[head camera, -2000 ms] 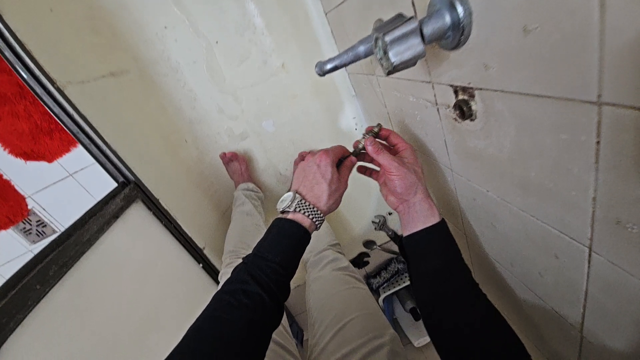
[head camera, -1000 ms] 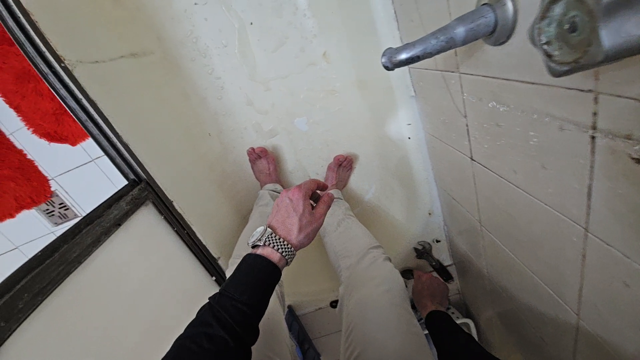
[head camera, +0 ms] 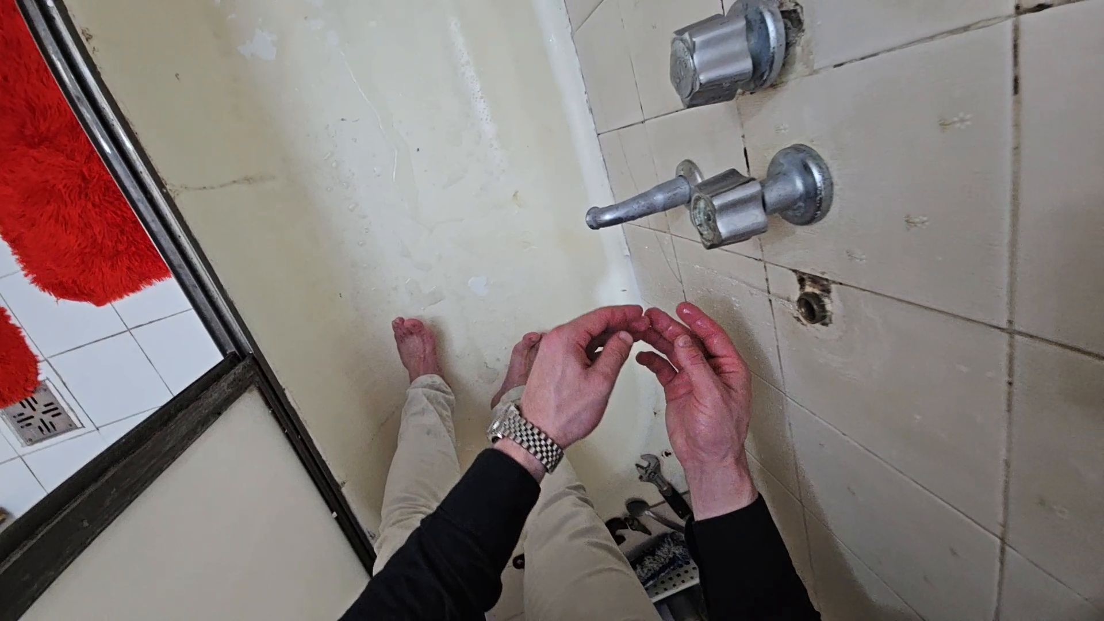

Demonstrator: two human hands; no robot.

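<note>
My left hand (head camera: pixel 580 375), with a metal watch (head camera: pixel 526 437) at its wrist, meets my right hand (head camera: pixel 707 388) at the fingertips, in front of the tiled wall. The fingers of both are curled; whether something small sits between them cannot be told. Up and to the right of my hands, an exposed pipe opening (head camera: pixel 812 307) shows in a broken hole in the tiles. Above it a faceted chrome tap handle (head camera: pixel 730 210) stands out from the wall beside a chrome spout (head camera: pixel 640 205). Another chrome handle (head camera: pixel 714 62) is higher up.
An adjustable wrench (head camera: pixel 660 483) and other tools lie below my right hand, near a perforated white basket (head camera: pixel 674 580). My bare feet stand in the pale tub (head camera: pixel 345 259). A metal-framed screen (head camera: pixel 250 345) borders the left side, with red shaggy mats (head camera: pixel 73 190) on white floor tiles beyond.
My right hand has come up from beside the tools to meet my left hand. Two seconds ago both hands held a small brass-coloured fitting. The view has shifted toward the wall since one second ago.
</note>
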